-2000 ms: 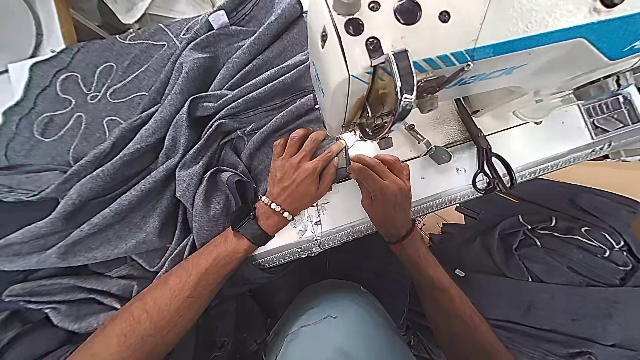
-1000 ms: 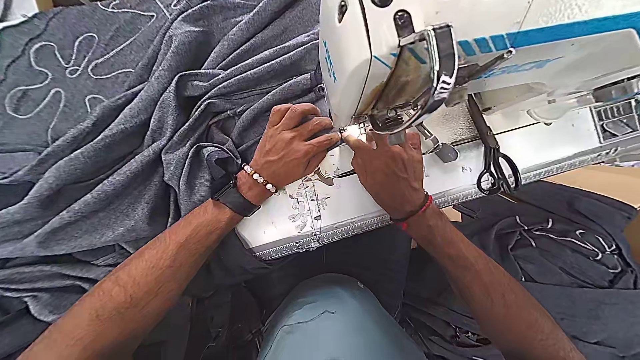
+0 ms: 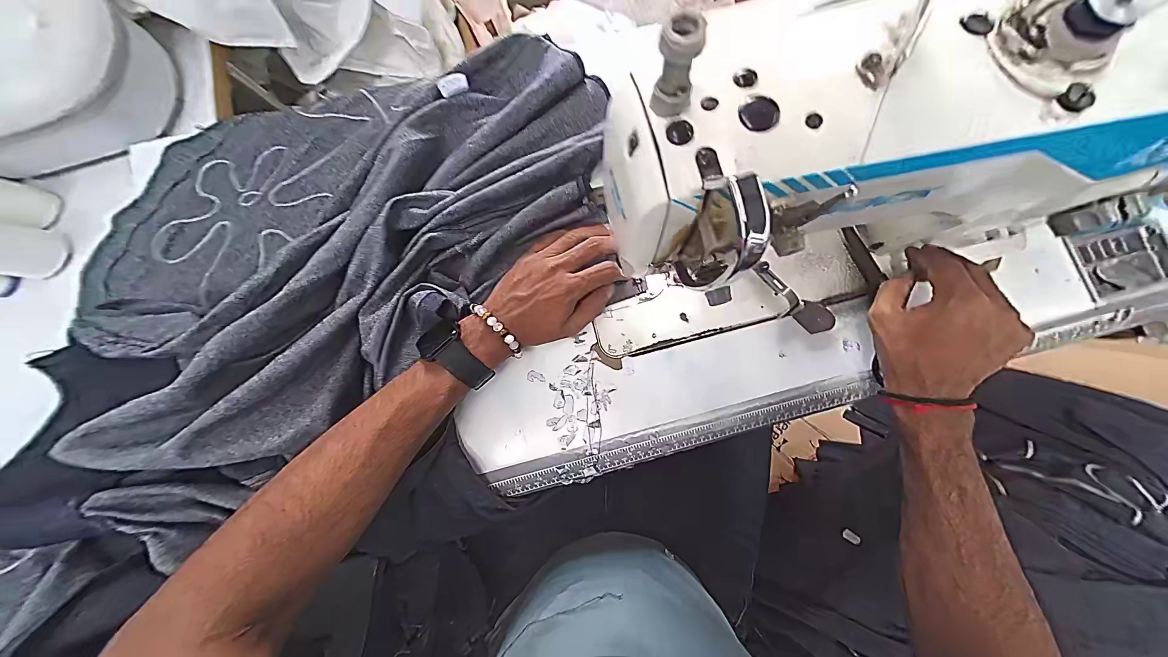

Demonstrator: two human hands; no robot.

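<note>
My left hand [image 3: 557,287] grips the edge of a grey knit fabric [image 3: 383,228], just left of the presser foot of a white and blue sewing machine [image 3: 757,109]. The fabric lies in folds to the left and bears a white flower outline. My right hand [image 3: 949,319] is well to the right of the needle area, fingers curled over the handles of black scissors [image 3: 860,258]. Their blades point up and back under the machine arm, and the hand hides most of the handles.
A measuring tape [image 3: 675,444] runs along the front edge of the white machine table [image 3: 721,383]. Dark fabric [image 3: 1077,511] hangs at the lower right by cardboard. White thread cones [image 3: 32,228] stand at the far left.
My right hand has moved right, from beside the presser foot to the scissors, whose handles it now covers. My left hand remains at the fabric by the needle. The view has shifted.
</note>
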